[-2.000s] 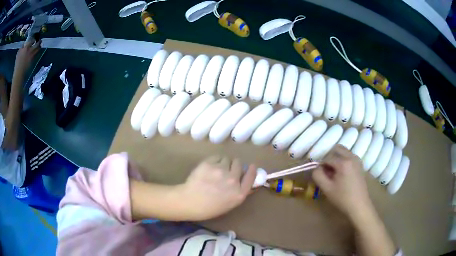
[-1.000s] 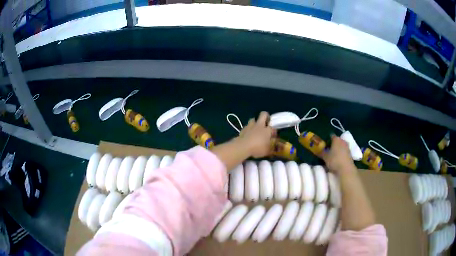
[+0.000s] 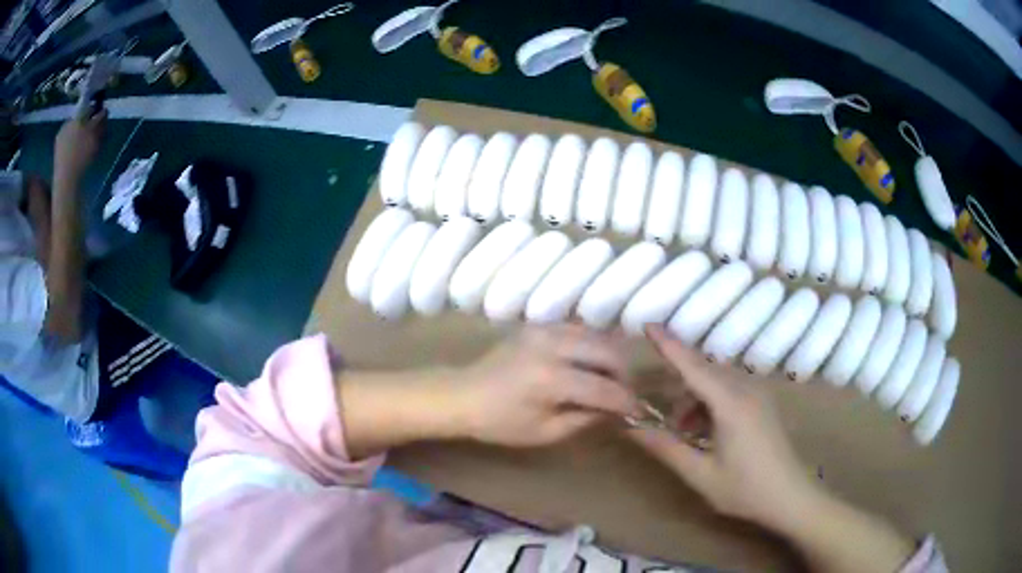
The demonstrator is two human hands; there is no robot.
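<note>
My left hand and my right hand meet low over the cardboard, in front of the white rows. Their fingertips pinch a small blurred piece with pale and dark brownish parts. Fingers hide most of it, so I cannot tell exactly what it is. White oval units lie side by side in a back row and a slanted front row. The thumb-side fingertips of my right hand are close to the front row.
The cardboard sheet lies under the rows. Beyond it, the dark belt carries joined assemblies with yellow-and-blue pieces. A metal post and a black-and-white cloth item are at left. Another person's arm shows at far left.
Both hands have come back from the belt to the cardboard, and the view has tilted down and left. The loose yellow piece with a loop near my left hand is gone from the belt.
</note>
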